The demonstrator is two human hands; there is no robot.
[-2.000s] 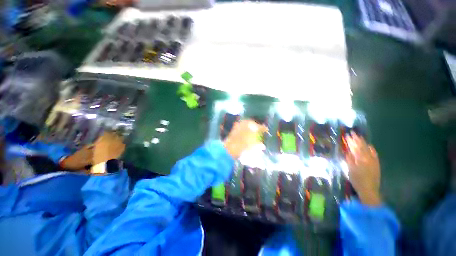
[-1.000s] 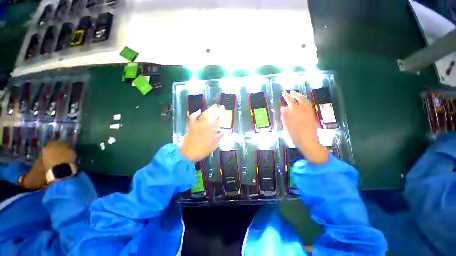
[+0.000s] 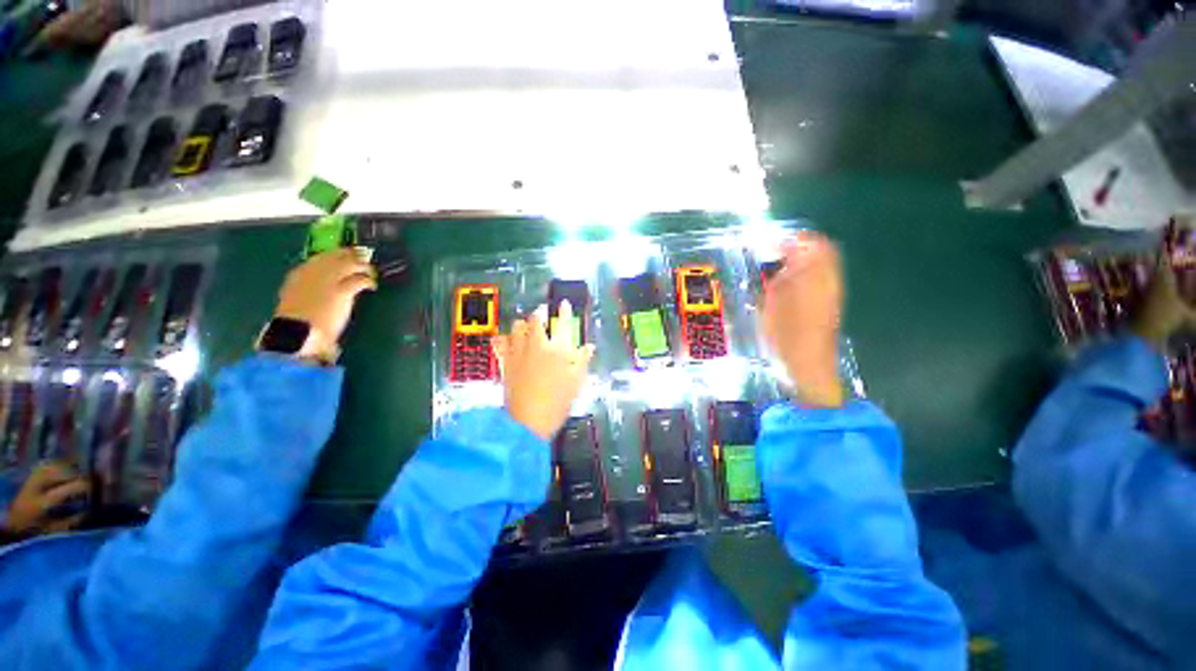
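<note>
A clear blister tray (image 3: 846, 374) with two rows of pockets lies in front of me. Orange keypad phones lie face up in its back row, one (image 3: 475, 334) far left and one (image 3: 702, 312) fourth. Between them is a back-up phone with a green battery (image 3: 648, 333). My left hand (image 3: 542, 371) has its fingers on the second phone (image 3: 569, 296), which is partly hidden; its grip is unclear. My right hand (image 3: 804, 321), blurred, is over the right end pocket and hides most of its phone. Front-row phones (image 3: 669, 468) lie back up, one with a green battery (image 3: 742, 473).
A neighbour's hand (image 3: 315, 295) with a watch is at the loose green batteries (image 3: 323, 195) left of the tray. A white board (image 3: 551, 105) lies behind, with a tray of black phones (image 3: 155, 147). More trays stand left and right. Another person's sleeve (image 3: 1102, 433) is at right.
The first and fourth back-row phones now show orange faces. My left hand has moved to the second pocket, my right hand to the end pocket. The neighbour's hand has reached the loose batteries.
</note>
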